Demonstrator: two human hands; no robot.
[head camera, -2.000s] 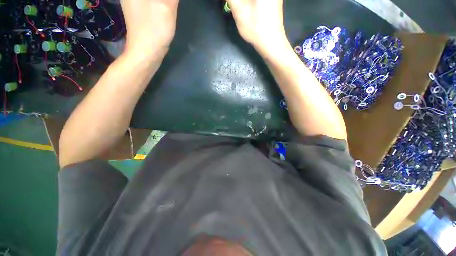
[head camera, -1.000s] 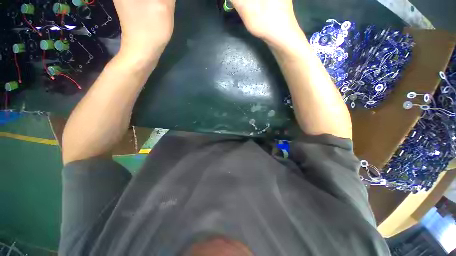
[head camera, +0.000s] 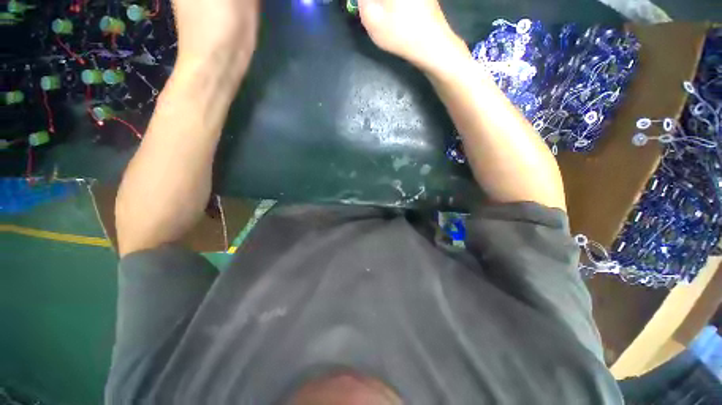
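Note:
My left hand (head camera: 215, 24) is at the top edge of the view, its fingers cut off. My right hand (head camera: 402, 25) is also at the top, its fingertips mostly out of view. A green cylinder (head camera: 352, 6) shows at the right hand's left side; whether it is held cannot be told. A bright blue-white light (head camera: 308, 2) shows between the hands. Assembled units with green cylinders (head camera: 93, 77) and red wires lie massed at the left. A heap of blue wired parts (head camera: 566, 87) lies at the right.
The dark glossy worktop (head camera: 293, 134) lies under my forearms. An open cardboard carton (head camera: 613, 178) at the right holds more blue wired parts (head camera: 673, 225) with pale rings. Another brown box (head camera: 214, 229) is below the table edge at the left. A pale rail (head camera: 637, 9) is at the top right.
A blue-white light now shows between the hands. My left hand is slightly farther left and higher. The units at the left appear shifted to the right in the view.

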